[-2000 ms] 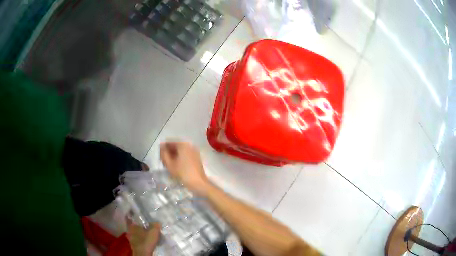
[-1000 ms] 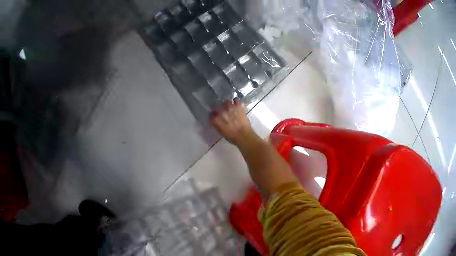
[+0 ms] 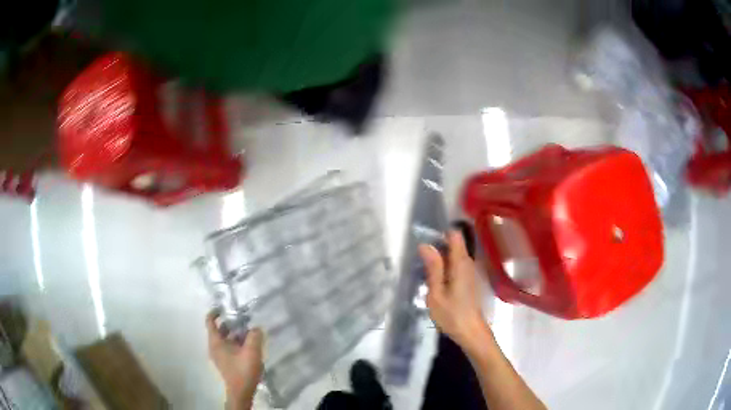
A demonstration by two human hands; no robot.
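My left hand [image 3: 236, 356] grips the near left edge of a clear blister tray stack [image 3: 308, 268], with its pocketed face towards me. The stack is blurred, and I cannot tell whether its pockets are filled. My right hand [image 3: 455, 288] holds a dark grey shiny tray or sheet [image 3: 414, 272], seen nearly edge-on as a narrow strip, just right of the clear stack. My right thumb and fingers are at its right side. Both are held above the pale floor.
A red stool [image 3: 613, 228] stands at the right, with a crumpled clear plastic bag [image 3: 629, 88] behind it. Another red stool [image 3: 100, 120] is at the upper left, beside a person in green [image 3: 240, 40]. A brown cardboard box [image 3: 120, 372] lies lower left. Dark shoes show below.
My right hand, earlier reaching to the dark grey tray on the floor, now holds it up beside the clear stack. My left hand is back in view. The view has turned.
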